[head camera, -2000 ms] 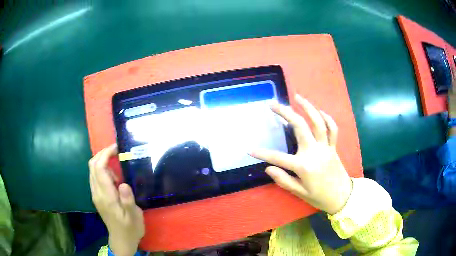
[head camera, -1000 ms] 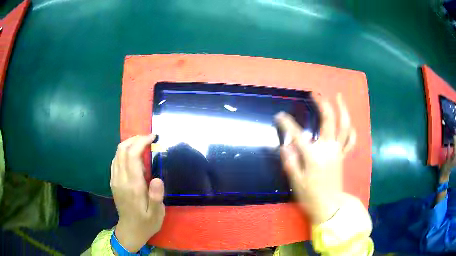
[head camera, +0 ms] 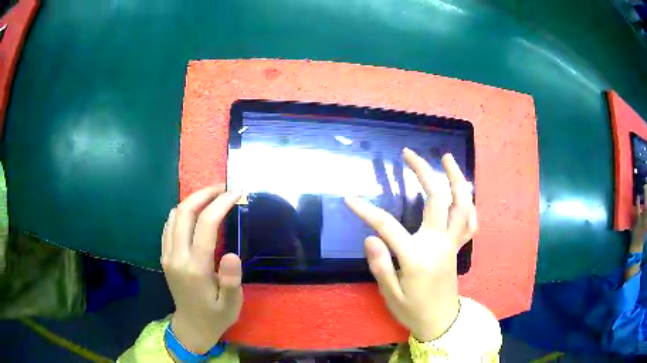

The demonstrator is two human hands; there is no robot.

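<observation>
A black-bordered tablet (head camera: 284, 234) lies flat on an orange-red foam pad (head camera: 369, 312). Its screen shows strong white reflections and a pale rectangle low in the middle. My left hand (head camera: 202, 266) rests at the tablet's left short edge, fingertips at the border beside a tiny yellow tag (head camera: 242, 199), thumb near the lower left. My right hand (head camera: 426, 248) is spread over the right part of the screen, index finger pointing at the middle; whether it touches is not clear. Neither hand grips anything.
The pad sits on a glossy green bench (head camera: 92, 156). Another orange pad (head camera: 621, 163) with a dark tablet (head camera: 640, 159) is at the far right, beside a person's hand and blue sleeve (head camera: 628, 305). Part of another orange pad (head camera: 15, 46) shows at the upper left.
Since a second ago, my right hand has stopped blurring and spread over the screen, and a pale rectangle has appeared there. Earlier, the pad and tablet appeared tilted and further left in view.
</observation>
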